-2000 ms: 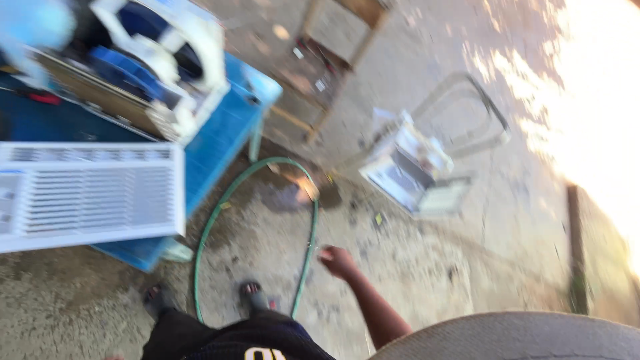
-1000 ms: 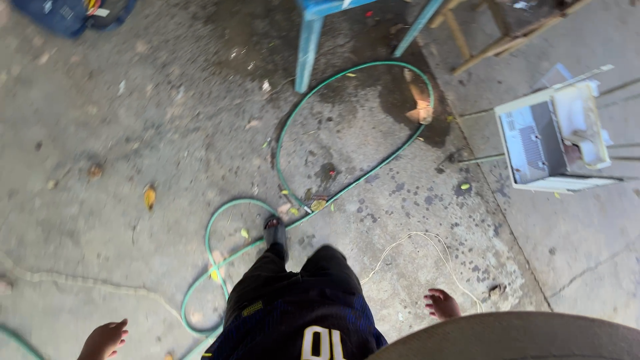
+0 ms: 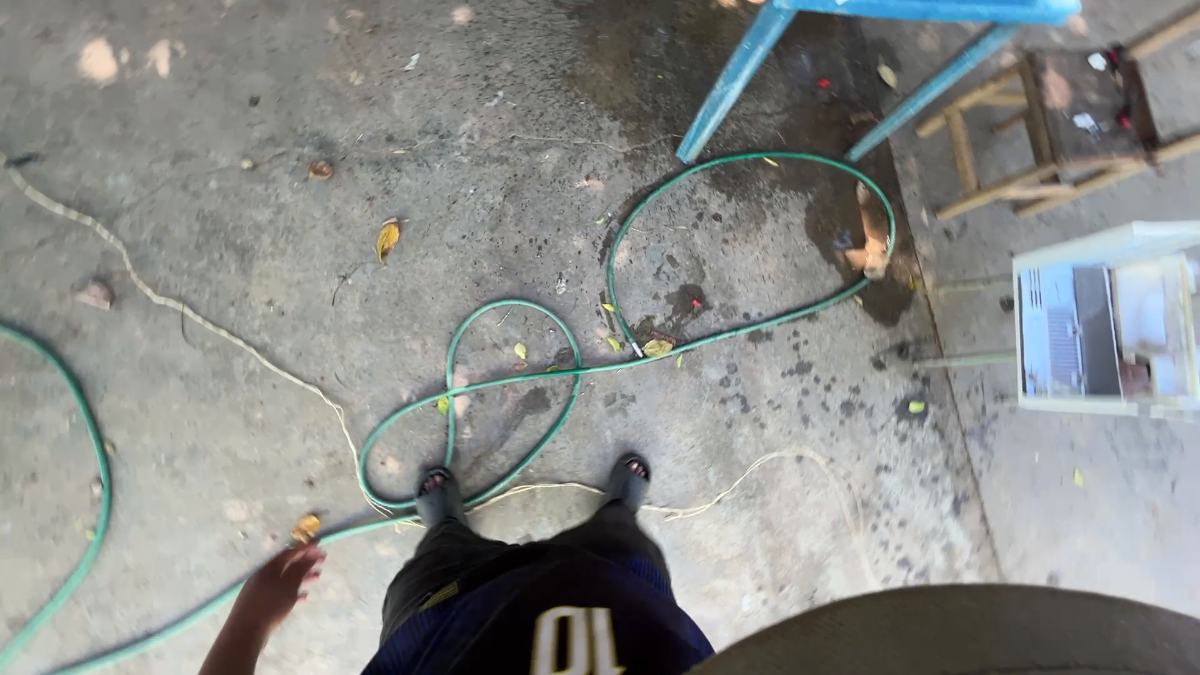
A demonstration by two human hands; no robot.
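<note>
My left hand [image 3: 281, 583] hangs at the lower left with its fingers apart and nothing in it, over the green garden hose [image 3: 511, 378] lying looped on the concrete floor. My right hand is out of view. The hose runs by my feet and curls around to the right, with a small orange-brown object [image 3: 872, 239] at its far bend. A thin pale rope [image 3: 225, 333] lies across the floor and passes by my shoes. A cap brim or similar grey edge [image 3: 975, 628] covers the lower right.
The legs of a blue table [image 3: 736, 80] stand at the top, beside a wooden stool or chair [image 3: 1041, 122]. A white appliance casing [image 3: 1069, 394] stands at the right. Part of the floor [image 3: 703, 122] is wet, and leaves are scattered about.
The view has swung from the blue table down to the floor. My right hand, visible in both earlier frames, has left the view. My left hand remains at the lower left since one second ago.
</note>
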